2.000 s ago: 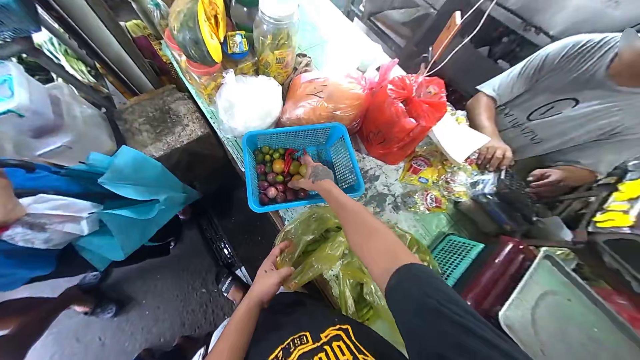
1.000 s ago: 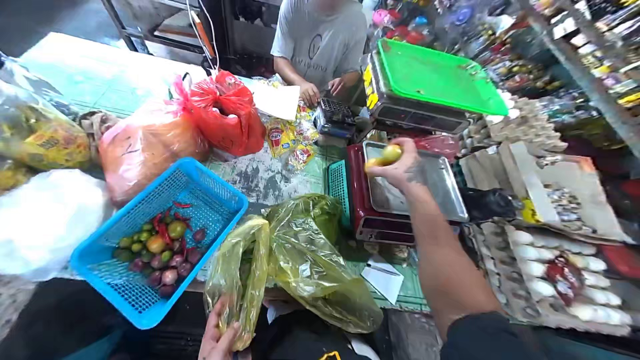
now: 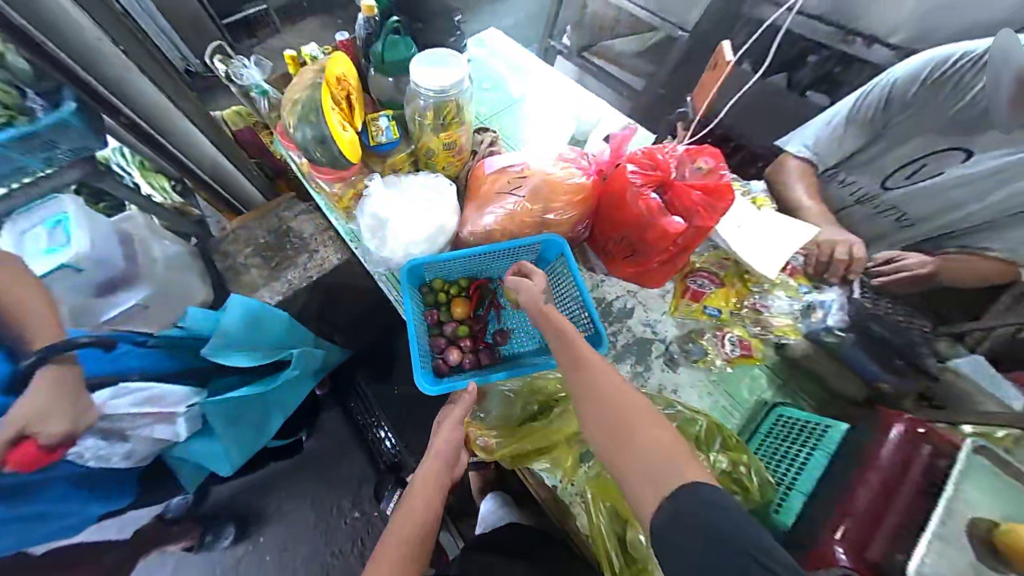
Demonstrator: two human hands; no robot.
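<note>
My right hand (image 3: 528, 286) reaches into a blue plastic basket (image 3: 588, 320); a bit of something yellowish-green shows at its fingers, too small to name. Left of that hand lie red chili peppers (image 3: 482, 302), small green citrus fruits (image 3: 438, 298), an orange tomato-like fruit (image 3: 460, 309) and several red onions (image 3: 453, 355). My left hand (image 3: 453, 428) is below the basket's near rim, at the left edge of a yellow-green plastic bag (image 3: 520, 424). Whether its fingers grip the bag is not plain. The bag spreads beneath my right forearm.
Behind the basket stand a white plastic bag (image 3: 410, 216), an orange-filled bag (image 3: 528, 196), a red bag (image 3: 664, 208), a jar (image 3: 440, 112) and a cut squash (image 3: 312, 112). A metal scale pan (image 3: 972, 512) sits lower right. One person sits at right; another's arm is at left.
My right hand has moved from above the scale pan, where it held a yellowish-green item, back into the basket. A yellow item now lies in the pan. The view has swung left.
</note>
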